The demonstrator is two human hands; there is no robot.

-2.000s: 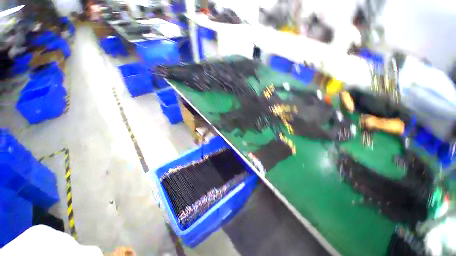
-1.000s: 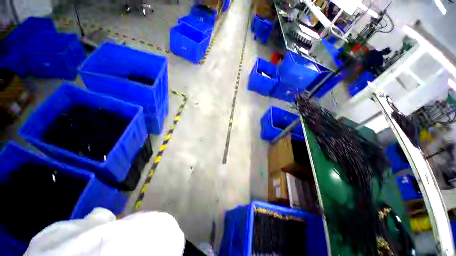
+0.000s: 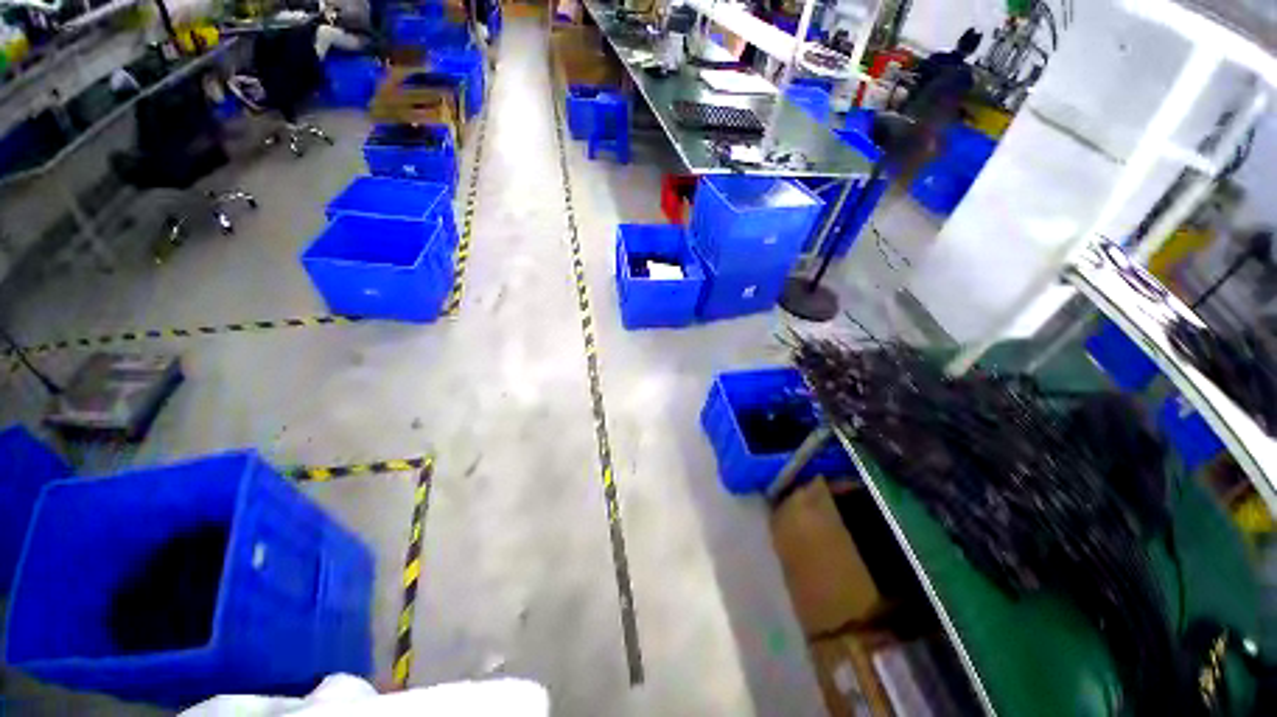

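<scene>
Neither of my hands can be made out. A white cloth shape point(image 3: 385, 698), perhaps a sleeve, is cut off by the bottom edge. A heap of long black cables point(image 3: 987, 455) lies on the green-topped workbench point(image 3: 931, 581) at the right. Its far end reaches the bench's far corner. Small yellowish cable ends point(image 3: 1213, 670) show at the lower right edge. A large blue crate point(image 3: 287, 595) stands on the floor at the lower left, with dark contents partly in shadow.
An aisle with yellow-black tape point(image 3: 595, 406) runs ahead. Blue crates point(image 3: 378, 266) stand left, others point(image 3: 756, 252) right. A crate point(image 3: 763, 427) and cardboard box point(image 3: 826, 553) stand by the bench. A blue stool point(image 3: 608, 129) stands farther off. A grey platform point(image 3: 115, 397) lies left.
The view has swung left from the bench and now looks farther along the aisle. The cable-filled crate beside the bench has left the picture. The white cloth sits lower.
</scene>
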